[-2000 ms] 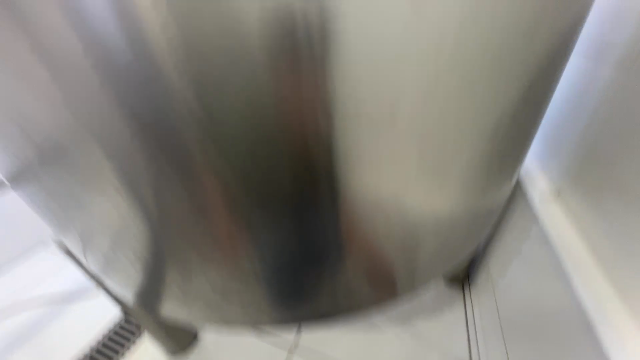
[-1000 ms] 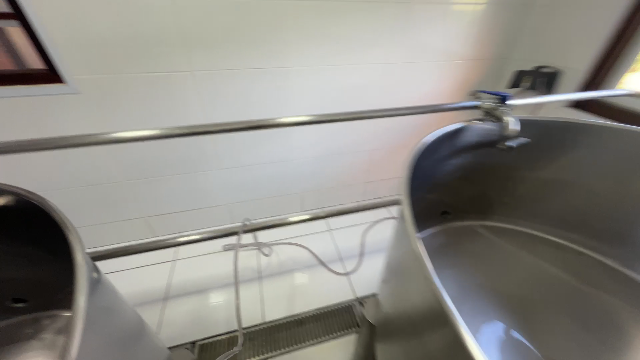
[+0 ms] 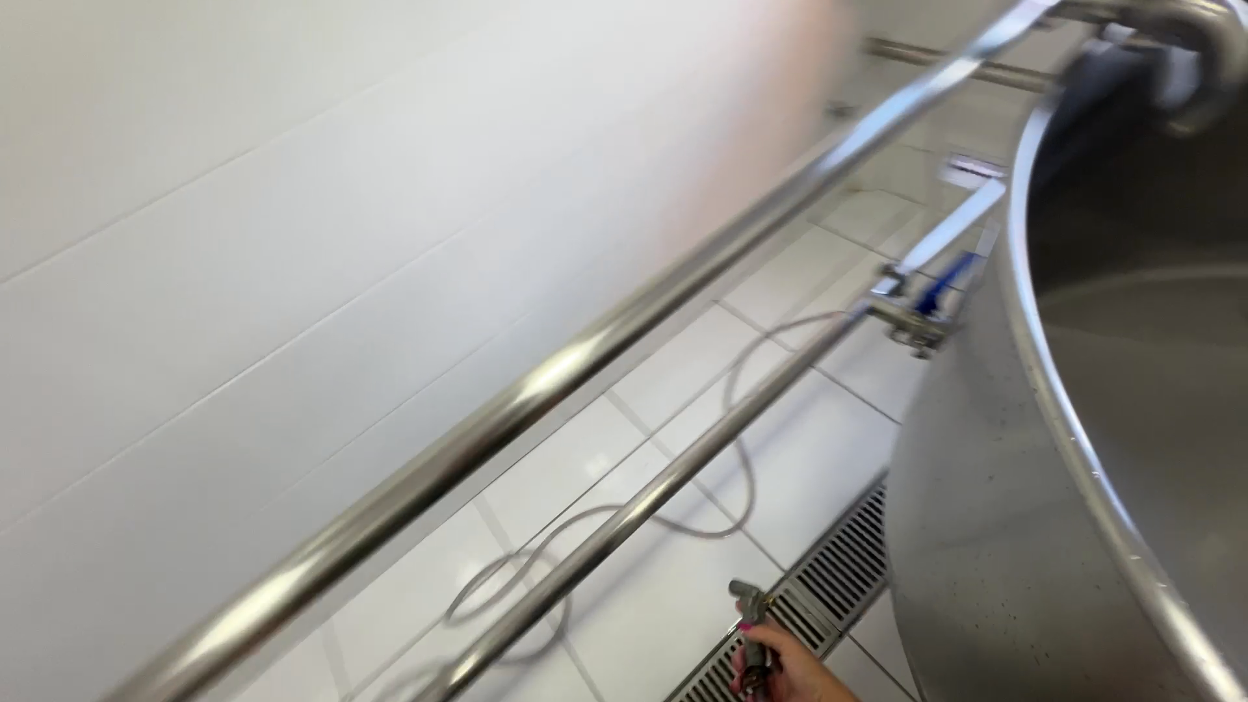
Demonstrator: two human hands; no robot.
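My right hand (image 3: 785,668) is at the bottom edge, right of centre, with its fingers closed around a grey spray gun (image 3: 749,595). The gun's head points up and left, above a slotted floor drain grate (image 3: 843,556). To the right of the hand stands a large open stainless steel vat (image 3: 975,487), with small droplets on its rim and side. The lower end of the gun is cut off by the frame edge. My left hand is out of view.
Two steel pipes run diagonally, an upper one (image 3: 487,419) and a lower one (image 3: 624,517), along a white wall (image 3: 244,244). A valve with a blue handle (image 3: 944,285) sits beside the vat. A thin hose (image 3: 751,478) lies looped on the white tiled floor (image 3: 634,575).
My right hand with the spray gun has come into view at the bottom. The view has turned and tilted strongly.
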